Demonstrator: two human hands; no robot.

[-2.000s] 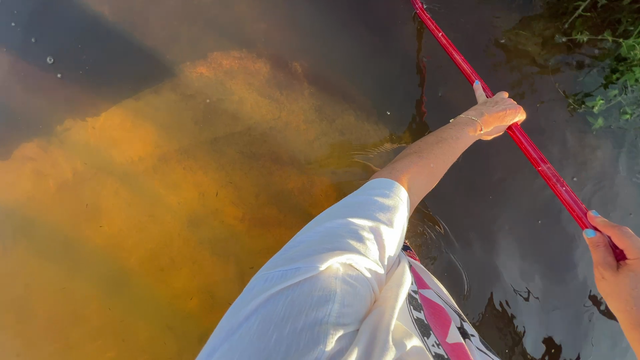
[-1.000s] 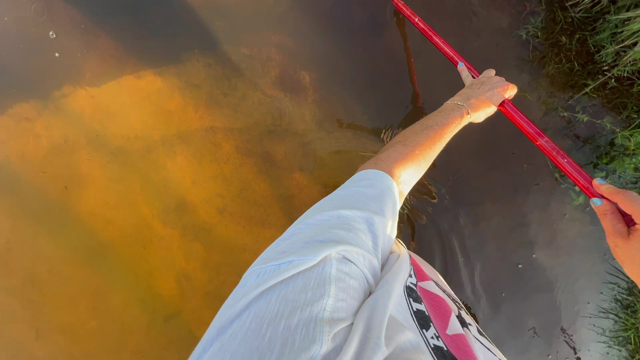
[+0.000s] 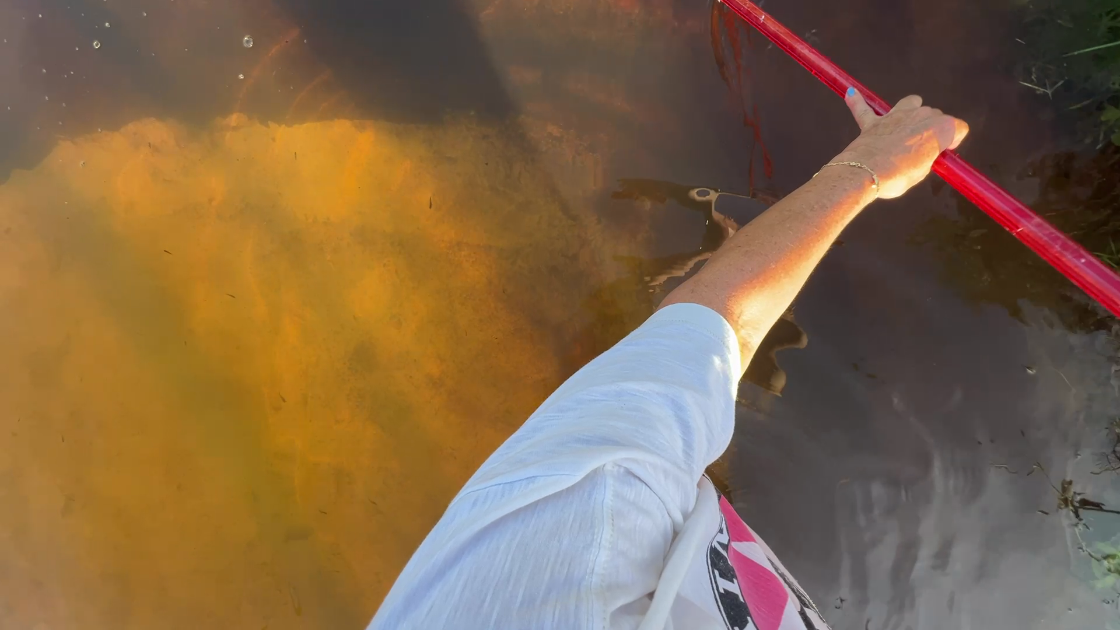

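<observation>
A red pole (image 3: 1015, 213) crosses the upper right of the head view on a slant, from the top edge down to the right edge. My left hand (image 3: 906, 144) is closed around it, the thumb with a blue nail lying along its upper side. A thin bracelet (image 3: 853, 166) circles that wrist. Both ends of the pole lie outside the view, so what it carries cannot be seen. My right hand is out of view. Below the arm, the white short sleeve (image 3: 604, 394) of my shirt covers the shoulder.
Shallow water lies all around, with a sunlit orange-brown bottom (image 3: 262, 332) at the left and dark, reflecting water (image 3: 884, 490) at the right. Green plants (image 3: 1104, 114) grow at the upper right edge. Small twigs (image 3: 1072, 503) show near the lower right edge.
My right hand, on the lower part of the pole in both earlier frames, has gone out of view. My left hand still grips the pole. The view has shifted, showing less of the bank's plants.
</observation>
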